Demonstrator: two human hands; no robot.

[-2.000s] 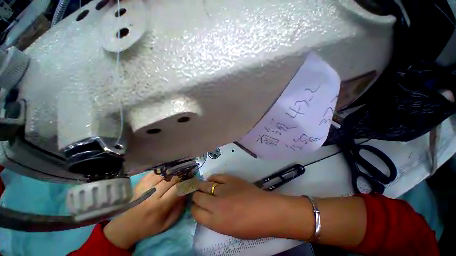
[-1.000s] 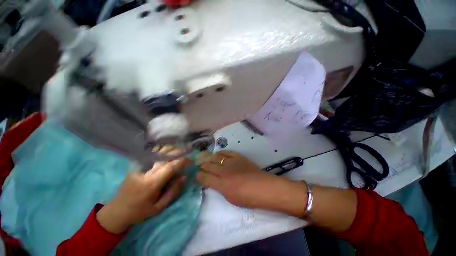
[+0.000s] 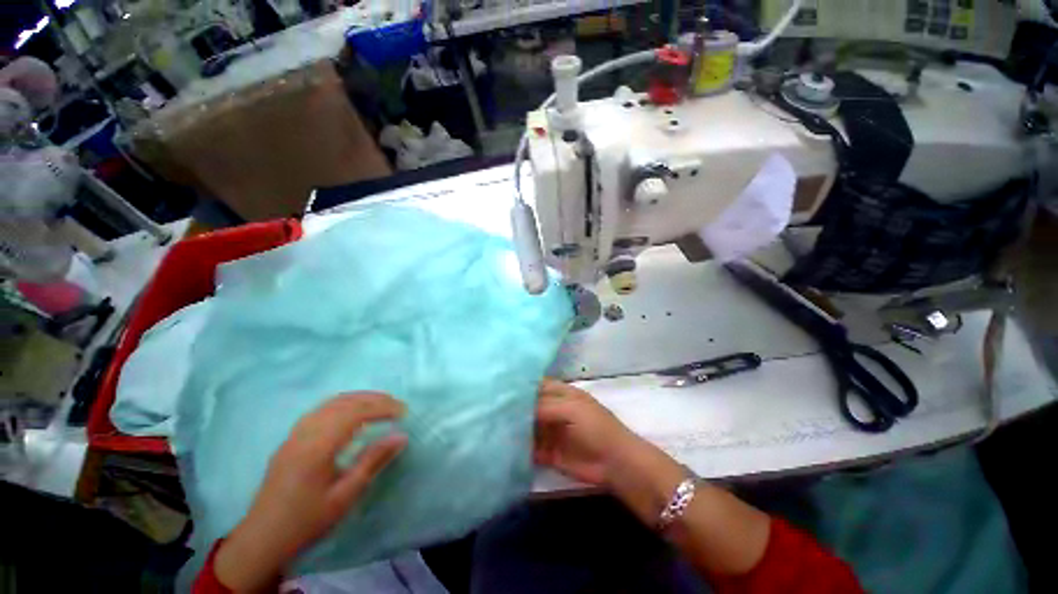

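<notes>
An aqua garment piece (image 3: 429, 313) lies spread over the left of the white table and hangs over its front edge. Its upper right corner is by the sewing machine's needle area. My left hand (image 3: 331, 476) is over the cloth, thumb and fingers apart, slightly blurred, with no fold seen between them. My right hand (image 3: 574, 435) is at the cloth's right edge, with fingers bent around that edge and partly hidden. The off-white sewing machine (image 3: 685, 151) stands behind, with a lit lamp by its needle.
Thread snips (image 3: 719, 370) and black fabric shears (image 3: 864, 377) lie on the table (image 3: 766, 429) at the right. A red basket (image 3: 145, 302) with pale cloth is at the left. Dark checked cloth (image 3: 917, 238) hangs on the machine. More aqua cloth (image 3: 928, 528) lies below the table's right edge.
The view has pulled back and shows the whole machine. My hands have moved from the needle area toward the front, and the left has spread apart from the right. The aqua cloth now lies spread out.
</notes>
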